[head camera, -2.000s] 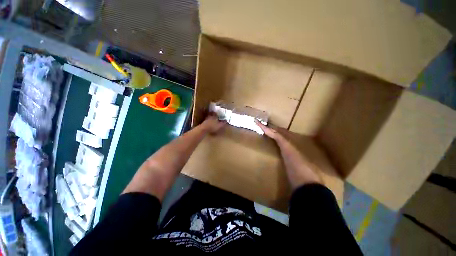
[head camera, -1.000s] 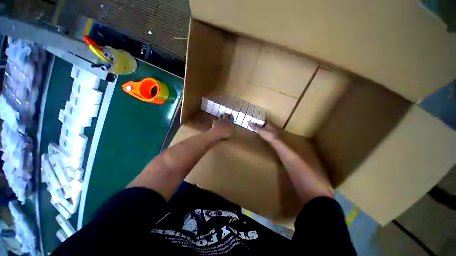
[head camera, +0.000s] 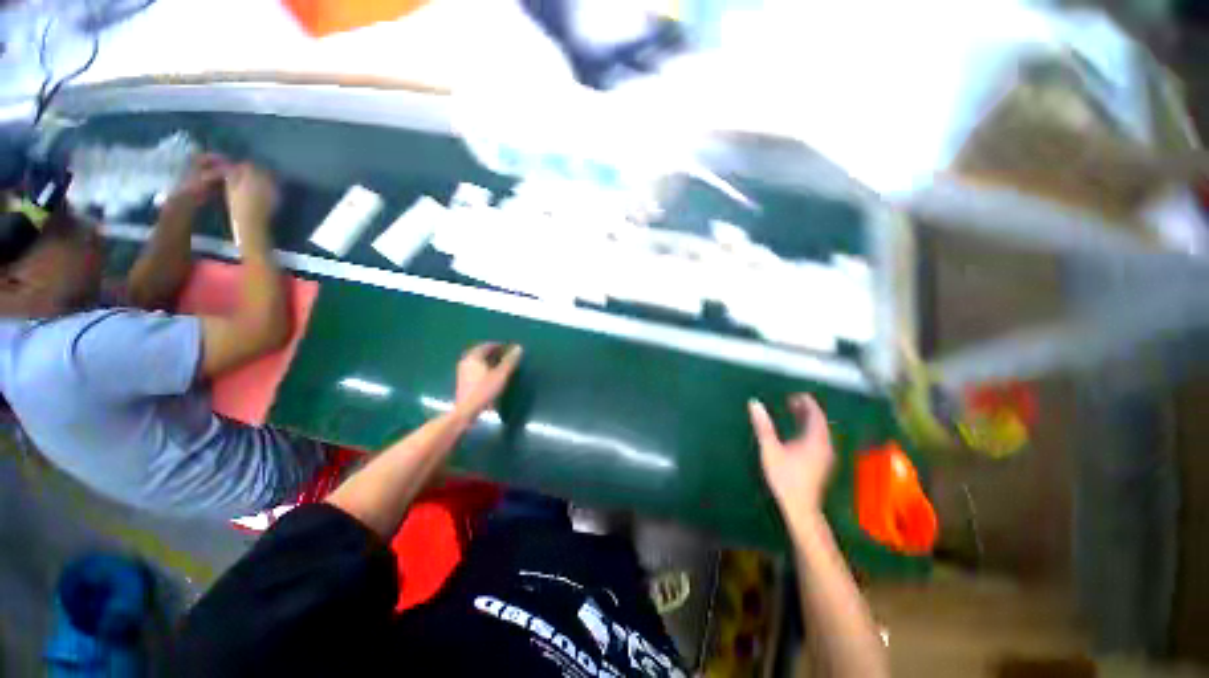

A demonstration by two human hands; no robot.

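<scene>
Many small white product boxes (head camera: 610,258) lie in a loose mass on the far strip of the green bench (head camera: 597,397), behind a pale metal rail. Two separate white boxes lie at their left end, one of them a single box (head camera: 347,220). My left hand (head camera: 488,376) is over the near green surface, fingers curled, with nothing seen in it. My right hand (head camera: 796,444) is over the right part of the bench, fingers apart and empty. Both hands are on the near side of the rail. The picture is blurred.
An orange tape dispenser (head camera: 895,498) is at the bench's right end, beside my right hand. A coworker (head camera: 133,384) sits at the left by a pink-red mat (head camera: 245,347). A red stool (head camera: 431,543) and a blue stool (head camera: 100,609) stand below. Cardboard shows at lower right.
The view has turned from the open carton to the bench. My hands have left the white box row in the carton and are now over the green surface.
</scene>
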